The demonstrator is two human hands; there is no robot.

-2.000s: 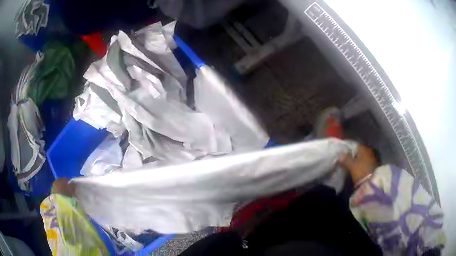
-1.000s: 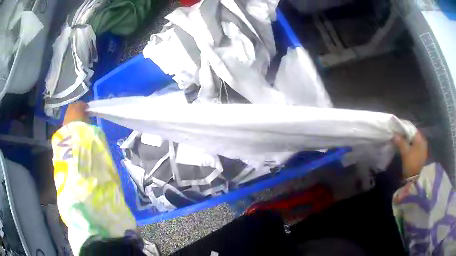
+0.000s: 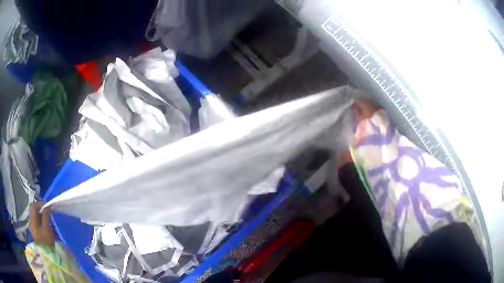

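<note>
A large white fabric piece is stretched between my two hands, slanting from lower left up to the right above the blue bin. My left hand, at the lower left, grips one corner. My right hand, near the table edge, grips the other end; its fingers are partly hidden by the cloth and blurred. The blue plastic bin below holds crumpled white and grey cut pieces, partly covered by the stretched cloth.
The white table with a measuring tape strip curves along the right. Bundled pieces and green cloth lie at the left. A dark rounded shape is at the top left. A red object lies by my dark-clothed lap.
My right hand has risen toward the table edge and my left hand has dropped, so the cloth now slants. The view has shifted, showing more of the table.
</note>
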